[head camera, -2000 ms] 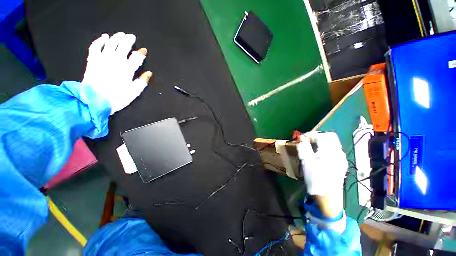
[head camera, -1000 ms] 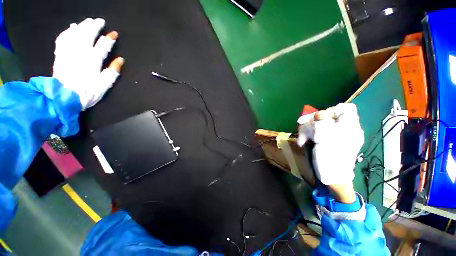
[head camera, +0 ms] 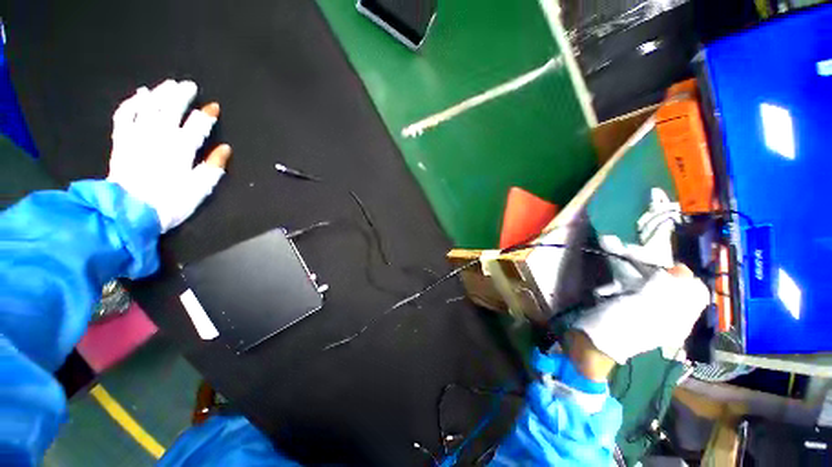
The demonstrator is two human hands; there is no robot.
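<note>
A flat black set-top box (head camera: pixel 255 290) lies on the black mat (head camera: pixel 265 55), with a white label (head camera: pixel 199 315) sticking out at its lower left and a thin lead at its upper corner. My left hand (head camera: pixel 166 150), in a white glove with bare thumb and fingertip, rests flat on the mat above the box and holds nothing. My right hand (head camera: pixel 643 306), gloved and blurred, is over the raised stand near the power adapters; what its fingers touch cannot be made out. A thin cable (head camera: pixel 401 301) runs from the stand's edge across the mat.
A second box (head camera: pixel 401 18) lies on the green bench (head camera: pixel 474 137). An orange-red pad (head camera: pixel 526 217) stands by the wooden-edged stand (head camera: pixel 502 285). An orange box (head camera: pixel 686 155) and a blue screen (head camera: pixel 775 182) are at the right. A pink-lined tray (head camera: pixel 119 337) is below the mat's left edge.
My right hand has moved right, from the stand's edge toward the power adapters, uncovering the orange-red pad. The cable across the mat has shifted. My left hand stays flat near the box.
</note>
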